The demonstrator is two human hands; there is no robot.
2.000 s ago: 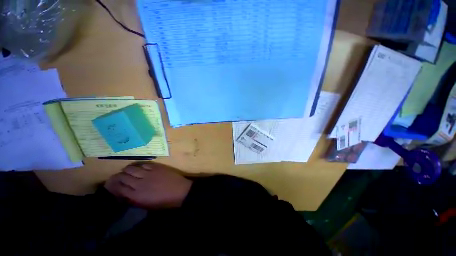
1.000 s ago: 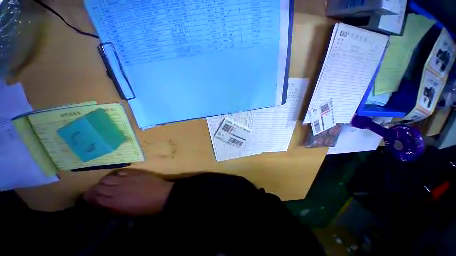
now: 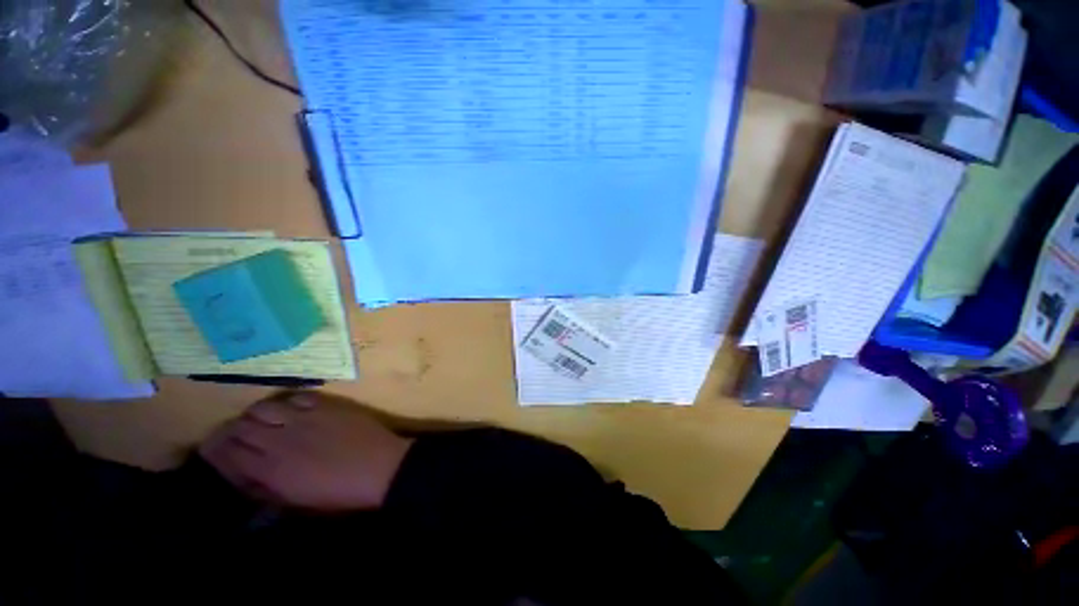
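Note:
Record sheets [image 3: 532, 178] with printed rows look pale blue and lie on a dark-edged clipboard, whose metal clip [image 3: 333, 174] is at its left. My right hand [image 3: 310, 452] rests at the desk's near edge, below the receipt book and pen, on or against dark cloth. Its fingers are bent and its palm side is hidden; no held thing shows. It does not touch the sheets. My left hand is not visible. An open yellow receipt book [image 3: 142, 308] bears a teal block [image 3: 243, 310]. A black pen [image 3: 254, 380] lies just below the book.
Barcode labels [image 3: 566, 343] lie on white papers right of centre. A slanted paper stack [image 3: 864, 237], a box [image 3: 911, 59], a blue tray [image 3: 935, 336] and a purple rounded thing with a handle [image 3: 982, 420] are at the right. Clear plastic [image 3: 71, 59] and papers [image 3: 53, 272] are at the left.
The camera view has swung sideways and back, shifting everything in the picture. My right hand keeps nearly the same place by the receipt book. The sheets, book and block have not visibly moved on the desk.

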